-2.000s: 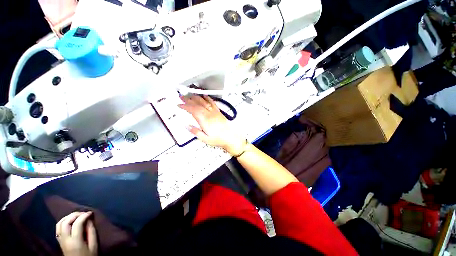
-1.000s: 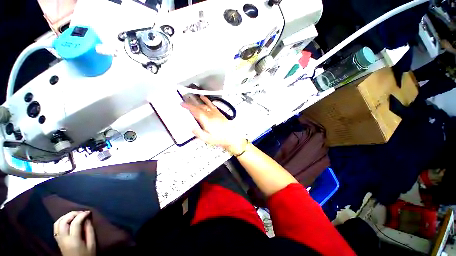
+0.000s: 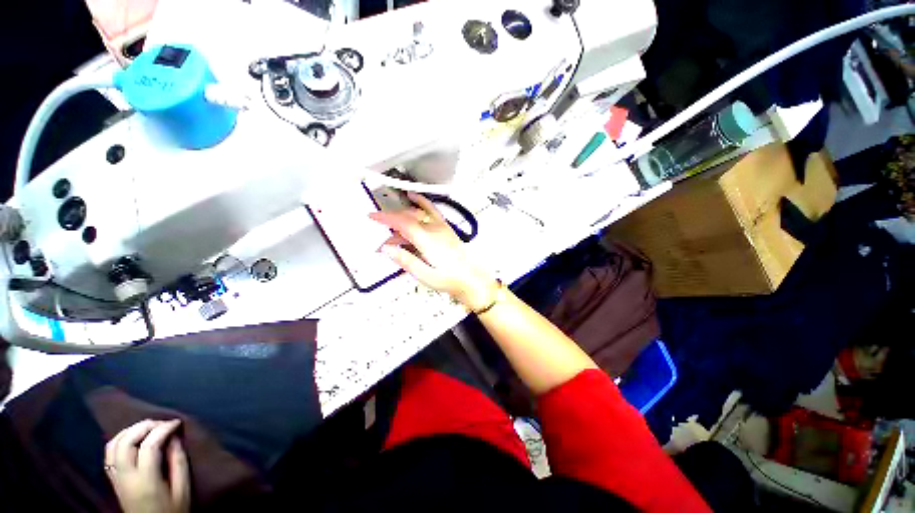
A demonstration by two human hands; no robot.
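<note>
A smartphone with a bright white screen [image 3: 351, 235] lies on the white machine bed below the sewing machine arm. My right hand [image 3: 431, 248] is over its right edge, fingers spread, fingertips at the screen; whether they touch is unclear. Black scissor handles [image 3: 460, 216] show just behind my right hand. Dark brown and black cloth [image 3: 241, 386] lies over the bed's left end and hangs toward my lap. My left hand [image 3: 150, 463] rests on this cloth at the lower left, fingers slightly curled and close together, cut off by the bottom edge.
The white sewing machine arm [image 3: 401, 110] spans the top, with a blue round cover [image 3: 181, 98]. A greenish bottle [image 3: 697, 142] lies at the table's right end, beside a cardboard box [image 3: 737, 220]. A blue bin [image 3: 652, 379] with brown cloth [image 3: 612, 311] is below. A curved white tube [image 3: 763, 75] crosses upper right.
My right hand's fingers have drawn back from over the phone toward its right edge, and more of the bright screen shows. The view has shifted slightly. My left hand stays on the cloth.
</note>
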